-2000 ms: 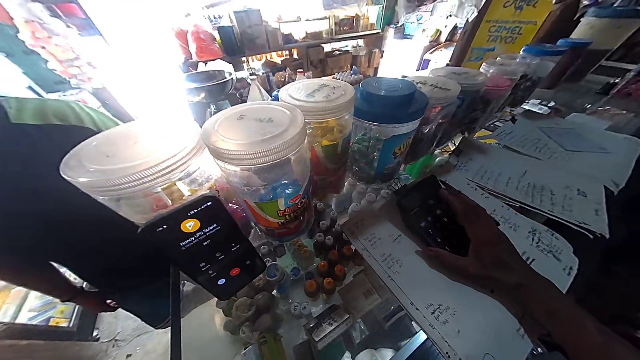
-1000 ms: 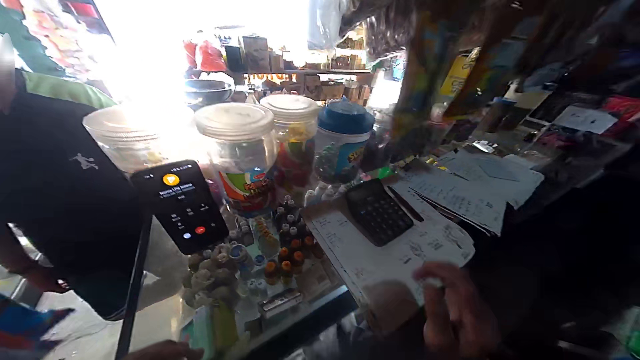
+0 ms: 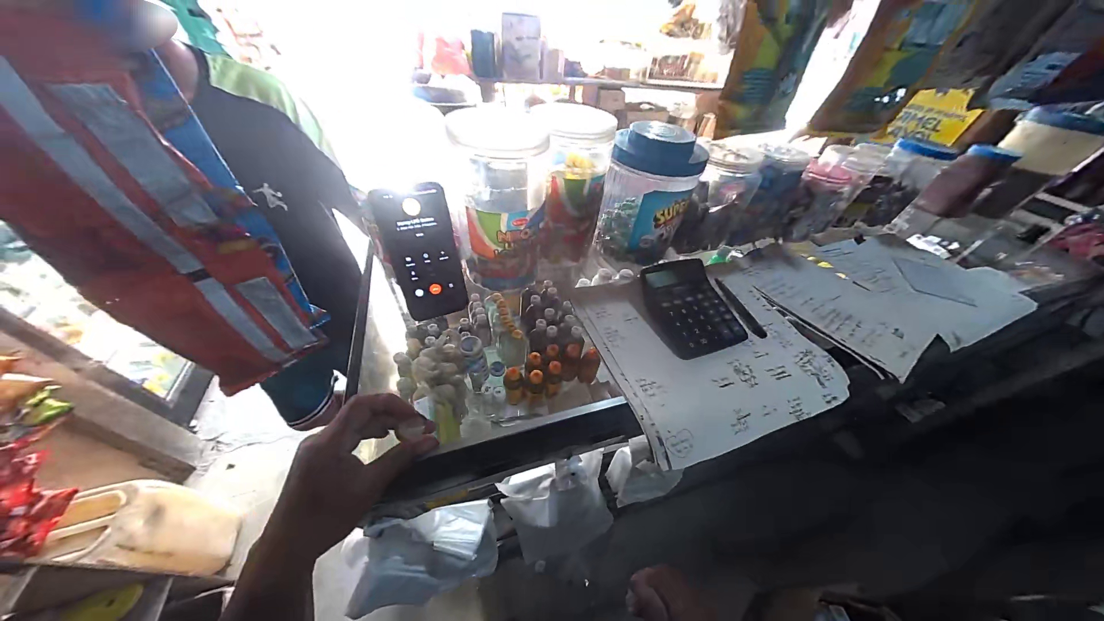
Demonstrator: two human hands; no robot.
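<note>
At the front left corner of the glass counter, my left hand (image 3: 358, 466) pinches a small pale object between thumb and fingertips; what it is cannot be made out. My right hand (image 3: 660, 593) shows only in part, dark and blurred, at the bottom edge below the counter. A black calculator (image 3: 693, 309) and a black pen (image 3: 739, 308) lie on handwritten papers (image 3: 742, 397) on the counter. A smartphone (image 3: 417, 250) with a lit call screen stands tilted against the plastic jars. Small bottles with orange caps (image 3: 552, 371) are under the glass.
Lidded plastic jars (image 3: 660, 194) line the counter's back. More papers (image 3: 880, 289) lie at the right. A person in a dark shirt (image 3: 280, 198) stands at the left, partly behind hanging red packets (image 3: 147, 207). Plastic bags (image 3: 423, 552) hang below the front edge.
The calculator, in my right hand two seconds ago, lies on the papers. My right hand has moved down off the papers, and my left hand has come fully into view. The view has shifted.
</note>
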